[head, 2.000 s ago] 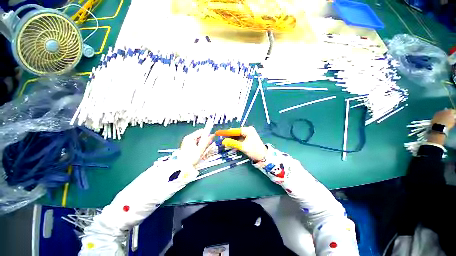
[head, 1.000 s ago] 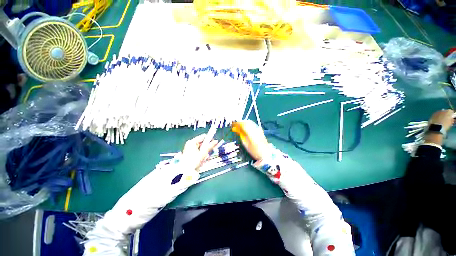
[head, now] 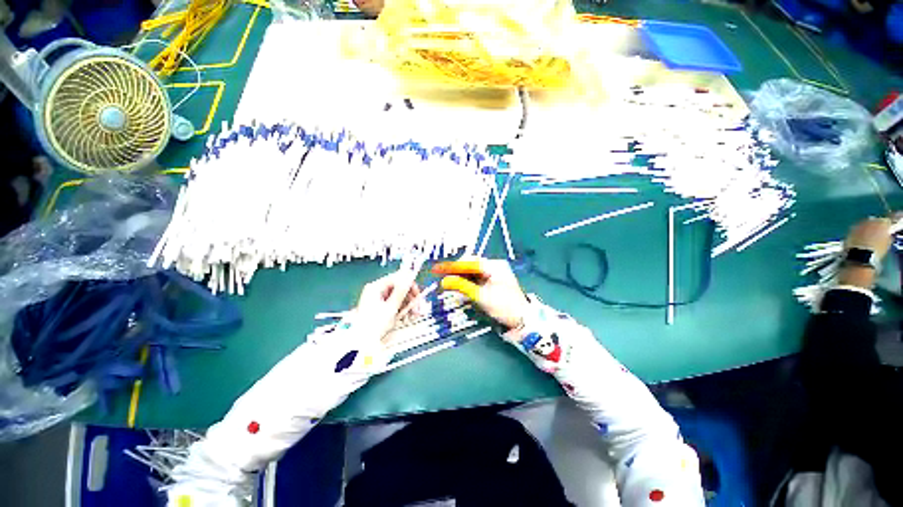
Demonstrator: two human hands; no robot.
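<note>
My left hand (head: 384,302) holds a thin white stick (head: 407,277), its upper end pointing away from me. My right hand (head: 492,289), with orange-yellow finger cots (head: 460,287), is beside it, thumb and index fingertips close to the stick; whether they touch it or hold a bit of strip is too small to tell. Under both hands lies a small pile of blue-banded sticks (head: 436,330) near the table's front edge. A long dark-blue strip (head: 634,300) curls on the green surface right of my right hand.
A banded stick stack (head: 327,203) lies upper left, plain sticks (head: 708,158) upper right. Blue strips (head: 89,332) in clear plastic lie left, below a fan (head: 112,117). A blue tray (head: 690,48) is at the back. Another person's hand (head: 869,241) is at far right with sticks.
Since one second ago my right hand has turned, and its thumb and index finger are now separately visible beside the stick. My left hand still holds a stick. The view has shifted slightly.
</note>
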